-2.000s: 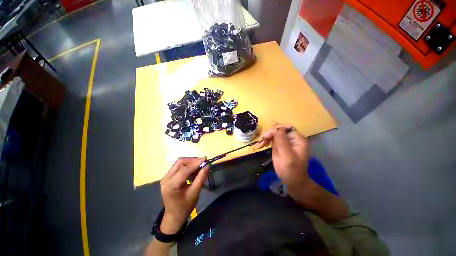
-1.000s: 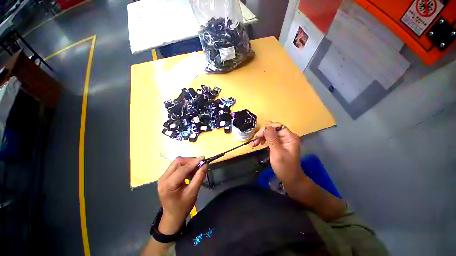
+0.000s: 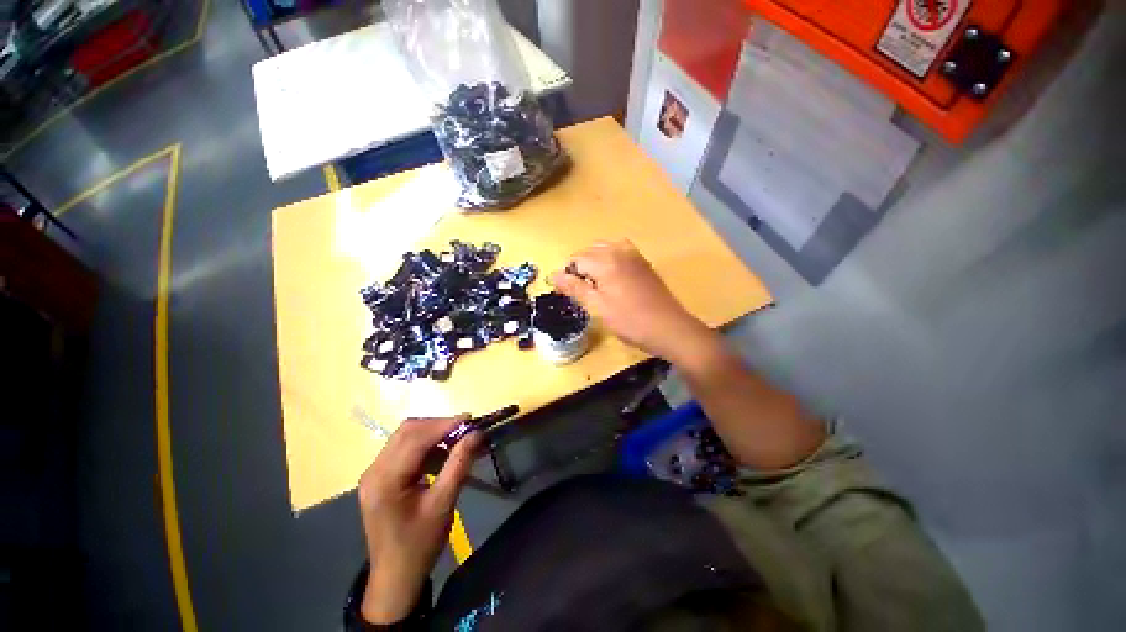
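Observation:
My left hand [image 3: 410, 488] pinches a small black part [image 3: 479, 424] between thumb and fingers, in front of the table's near edge. My right hand [image 3: 624, 296] is over the small whitish cup [image 3: 563, 352], which has a dark opening. Its fingers are closed together at the cup's upper rim around a thin dark brush, of which only a short end shows; the rest is hidden by the fingers or in the cup. A loose pile of black parts [image 3: 445, 309] with white glints lies left of the cup.
The tan table [image 3: 324, 426] holds a clear bag of black parts [image 3: 494, 148] at its far end. A white table [image 3: 321, 105] stands beyond. A blue bin [image 3: 661, 447] with parts is below the table's near right side. An orange machine [image 3: 852, 49] is at the upper right.
My right hand has moved away from the part in my left hand, up and over the cup, taking the brush along. My left hand still holds the part. The view has shifted.

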